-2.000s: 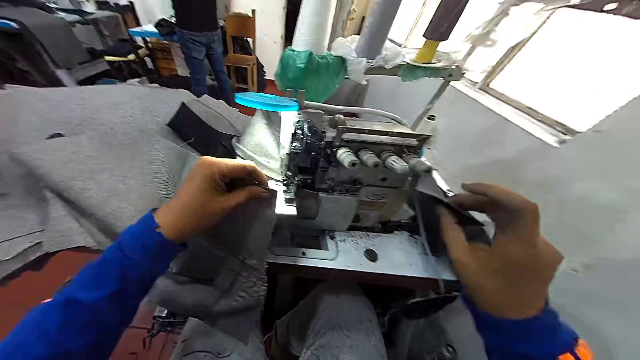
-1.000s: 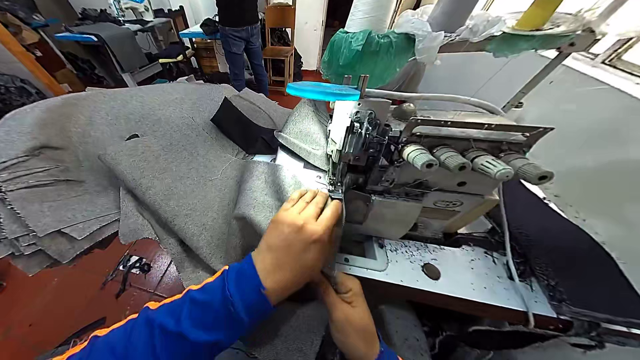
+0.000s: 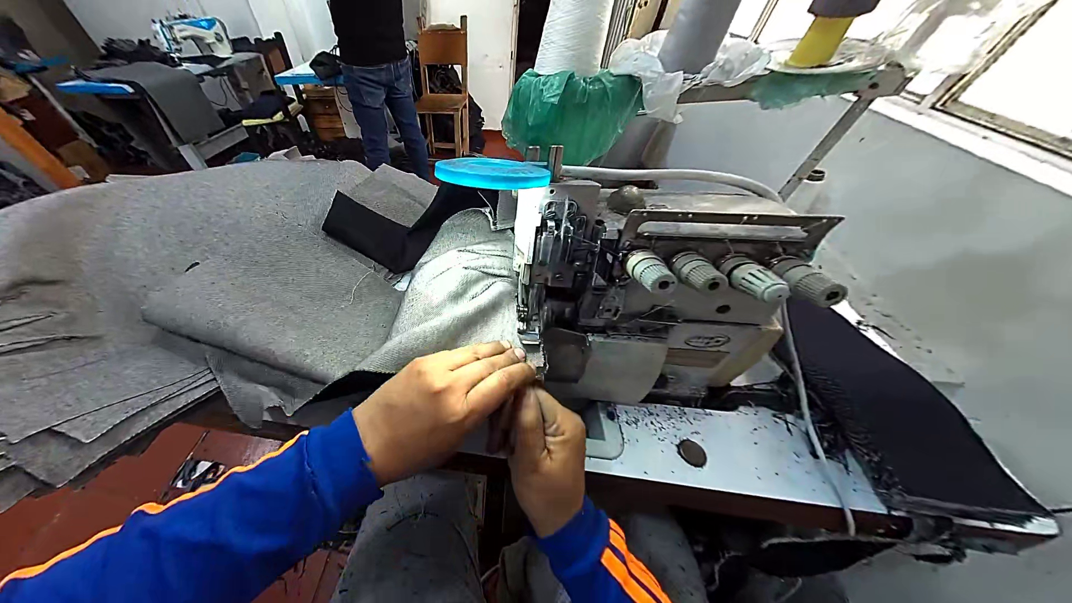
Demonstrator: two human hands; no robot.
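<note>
An overlock sewing machine [image 3: 670,276] with several tension dials stands on a white machine bed. Grey knit fabric [image 3: 461,276] runs up to its presser foot [image 3: 530,322]. Just in front of the foot, my left hand [image 3: 444,402] presses on the fabric edge, fingertips beside the needle area. My right hand [image 3: 544,444] pinches the fabric edge right below the left fingertips; what lies between its fingers is partly hidden. A black fabric strip [image 3: 368,230] lies behind, on the grey cloth. The needles are too small to make out.
Large grey fabric pieces [image 3: 251,318] spread over the left side. Black fabric [image 3: 904,410] hangs at the table's right end. A cable [image 3: 804,419] crosses the bed. Thread cones [image 3: 574,38] stand behind. A person [image 3: 377,75] stands near a wooden chair [image 3: 442,71] in the back.
Two seconds ago my hands were apart, the right one holding dark cloth right of the machine; now both are together at the presser foot. Since one second ago the right hand has risen beside the left.
</note>
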